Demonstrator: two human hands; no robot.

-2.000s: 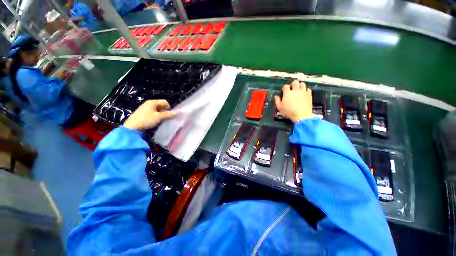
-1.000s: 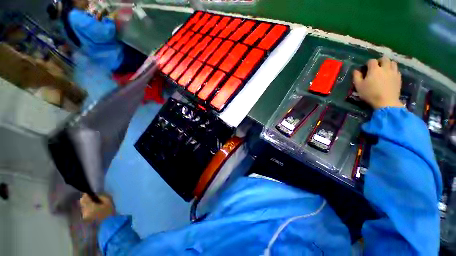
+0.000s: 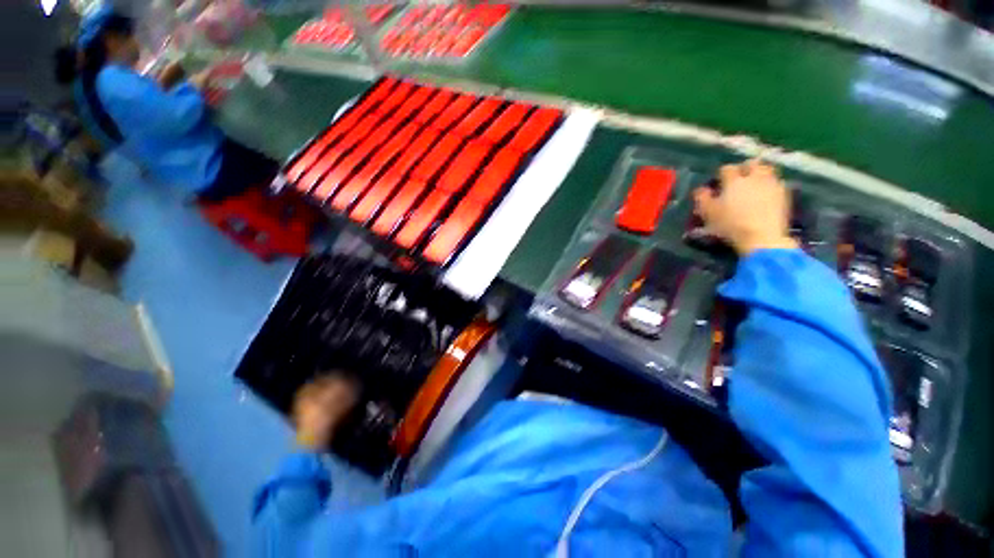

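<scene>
Red covers (image 3: 458, 158) fill the narrow pockets of a black tray (image 3: 286, 174) left of centre. A clear tray (image 3: 545, 314) in front of me holds one red covered unit (image 3: 647, 201) at its back left and several black units (image 3: 651, 296). My right hand (image 3: 750, 205) is curled over a black unit (image 3: 703, 231) in the back row, fingers on it, partly hiding it. My left hand (image 3: 325, 408) is low at left, blurred, in front of lower black trays (image 3: 365, 316); its grip cannot be made out.
A white liner (image 3: 523, 218) lies beside the filled black tray. An orange-rimmed round object (image 3: 441, 387) stands near my body. The green belt (image 3: 676, 82) runs behind, with red-filled trays (image 3: 441, 27) on it. A person in blue (image 3: 158, 125) works at far left.
The empty black tray and pale sheet have come off the red covers and are no longer seen in my left hand, which has moved right. My right hand stays at the same unit.
</scene>
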